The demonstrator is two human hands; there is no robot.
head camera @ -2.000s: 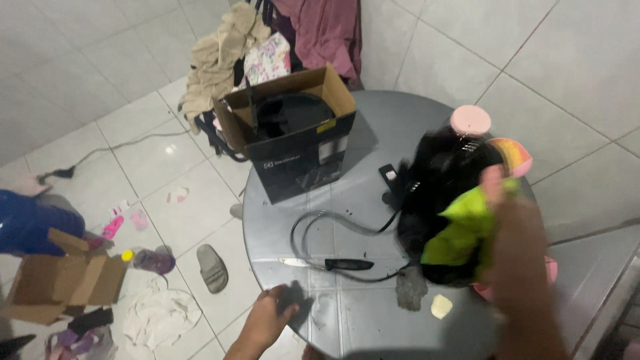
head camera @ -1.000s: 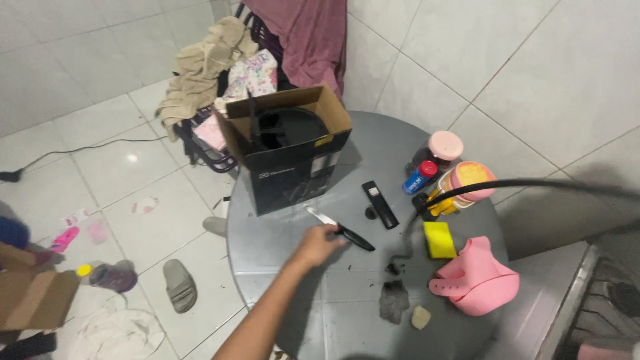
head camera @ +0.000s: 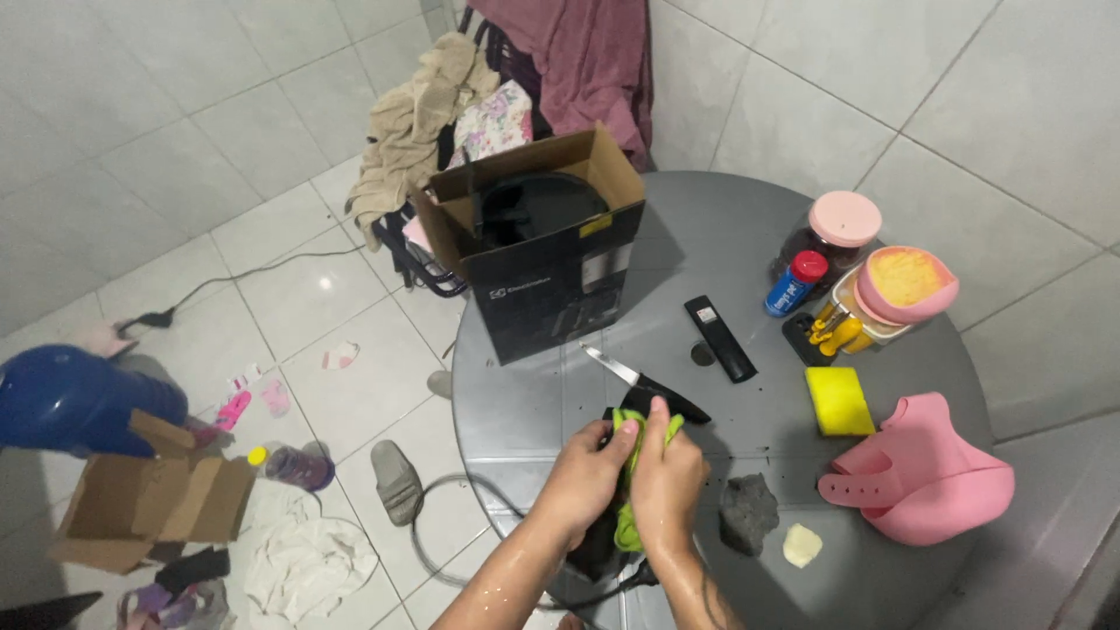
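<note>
Near the front of a round grey plastic table [head camera: 735, 236], my left hand [head camera: 582, 481] and my right hand [head camera: 669, 477] are close together. Both grip a lime-green cloth [head camera: 626, 525], bunched between them around a dark object [head camera: 595, 547] that my hands mostly hide. A dark cable [head camera: 418, 534] loops off the table's left edge below my left wrist. Just beyond my fingers lies a knife with a black handle [head camera: 674, 398], its blade pointing to the upper left. To the right of my right hand are a dark grey lump [head camera: 749, 514] and a pale yellowish piece [head camera: 801, 545].
An open cardboard appliance box [head camera: 551, 297] stands at the back left. On the right are a black bar-shaped object [head camera: 720, 339], a yellow sponge [head camera: 839, 401], a pink silicone bib [head camera: 945, 481], a pink-lidded jar [head camera: 844, 220], a red-capped bottle [head camera: 794, 284] and yellow-handled tools [head camera: 836, 332].
One second ago a hand was at the knife; now the knife lies free and both hands hold the green cloth. The cable has moved from the right side to the lower left.
</note>
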